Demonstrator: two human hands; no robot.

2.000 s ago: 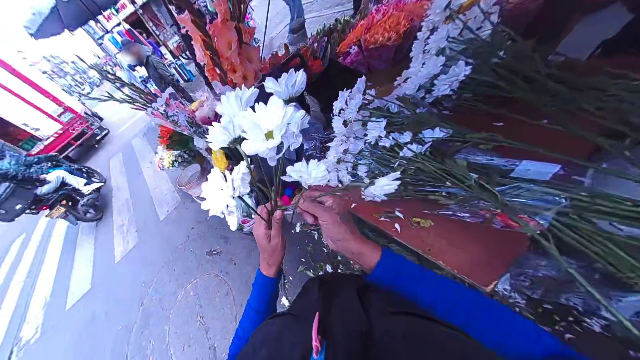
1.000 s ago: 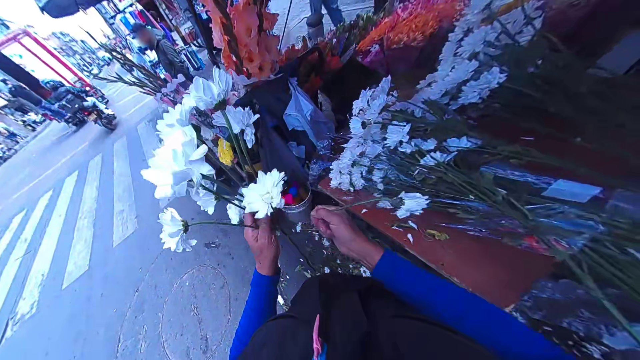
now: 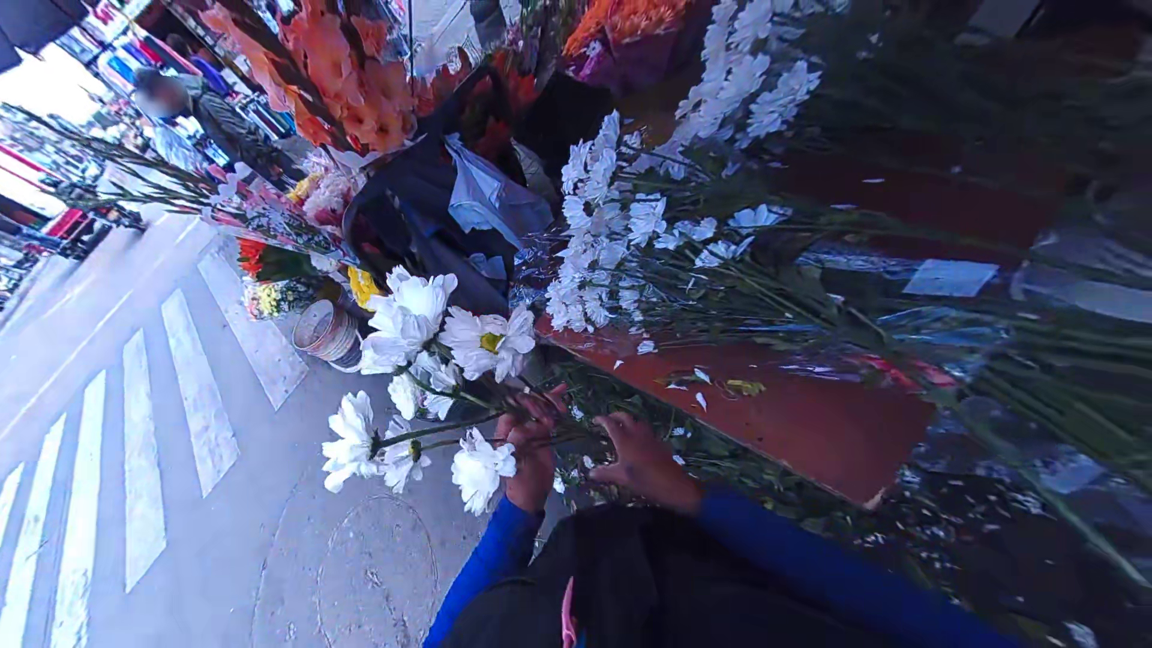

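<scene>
My left hand [image 3: 531,450] is closed around the green stems of a loose bunch of white daisy-like flowers [image 3: 409,315], whose heads spread out to the left of the hand and above it. Just right of the stems is my right hand [image 3: 641,459], its thumb and fingers apart with nothing seen between them. More white flowers [image 3: 594,234] lie on a reddish-brown board [image 3: 774,405], their long green stems [image 3: 1035,360] reaching to the right. Small loose petals are scattered on the board.
Orange gladioli [image 3: 346,81] and a dark wrapping [image 3: 405,216] stand ahead. A stack of cups or pots [image 3: 326,331] sits beside yellow flowers [image 3: 363,286]. Cut leaves and petals litter the ground below the board. Left lies a street with a striped crossing [image 3: 198,396]; a person [image 3: 225,126] is farther off.
The white bunch has come down and now lies sideways in my left hand. My right hand, which held a single white flower's stem one second ago, has its fingers apart beside the bunch.
</scene>
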